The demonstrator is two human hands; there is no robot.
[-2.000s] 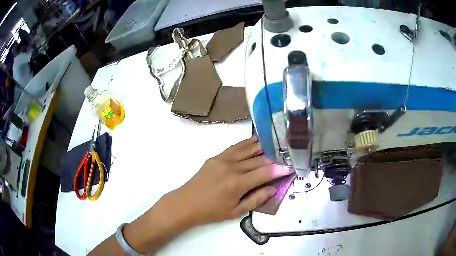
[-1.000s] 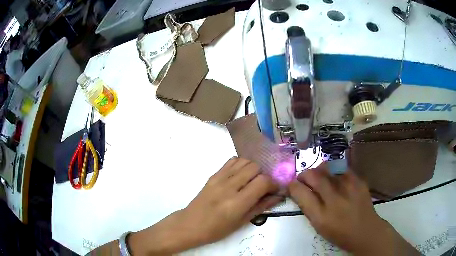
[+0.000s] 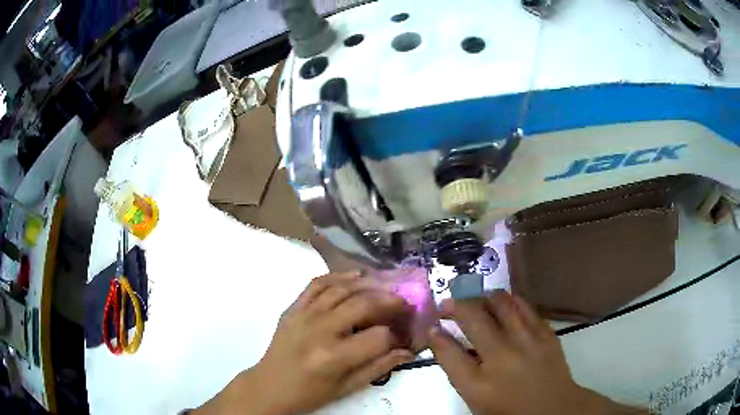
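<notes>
A brown pocket piece [image 3: 418, 323] lies under the needle area of the white sewing machine [image 3: 503, 65], lit by pink light. My left hand [image 3: 333, 344] holds the piece's near left part between thumb and fingers. My right hand [image 3: 507, 348] is at the piece's right edge, with its fingertips just in front of the needle plate [image 3: 442, 280]. Whether it pinches the cloth is hard to tell. The machine head and my fingers hide the needle and much of the piece. Stacked pocket pieces [image 3: 596, 259] lie under the machine arm, right of the needle.
More brown pieces [image 3: 243, 158] lie at the back left beside a curled off-white strip [image 3: 195, 146]. A bottle with yellow-orange liquid [image 3: 130, 209] stands at left. Scissors [image 3: 122, 316] lie on a dark cloth [image 3: 97, 296]. A bin [image 3: 170, 61] stands behind the table.
My right hand has come in and sits at the needle area opposite my left hand. The piece lies more to the left of the needle than at first. The view has turned and shifted right.
</notes>
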